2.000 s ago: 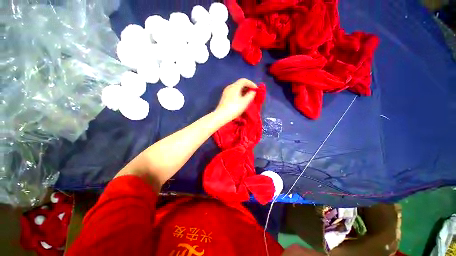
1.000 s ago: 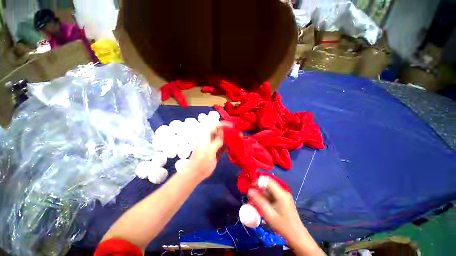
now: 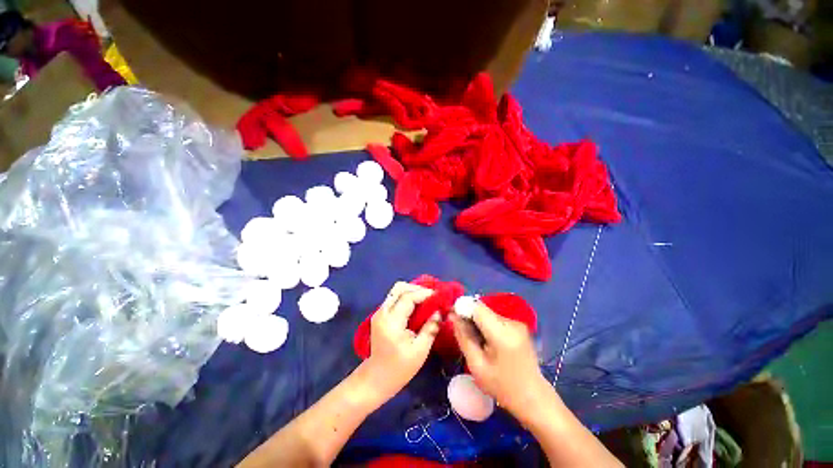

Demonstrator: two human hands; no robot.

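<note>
A red plush bow piece (image 3: 507, 311) is held between both hands near the table's front edge. My left hand (image 3: 400, 324) grips its left part. My right hand (image 3: 498, 345) grips its middle, with a small white wrap on a fingertip. A white pompom (image 3: 470, 398) hangs or lies just below my right hand. Loose white pompoms (image 3: 319, 304) lie grouped on the dark blue cloth to the left. Whether a needle is in my right hand cannot be told. A small pair of thread snips or a thread loop (image 3: 422, 433) shows below the hands, unclear which.
A heap of red plush pieces (image 3: 525, 174) lies at the far side, before a large open cardboard box (image 3: 183, 119). A clear plastic bag (image 3: 119, 247) covers the left. A white thread (image 3: 577, 306) runs down the cloth. A scrap bin (image 3: 767, 425) stands lower right. A person's sleeve (image 3: 73, 46) shows top left.
The view tilted up, then partly down. The bow piece, earlier stretched toward the heap by my left hand, is now bunched between both hands near me. My right hand came into view and holds it.
</note>
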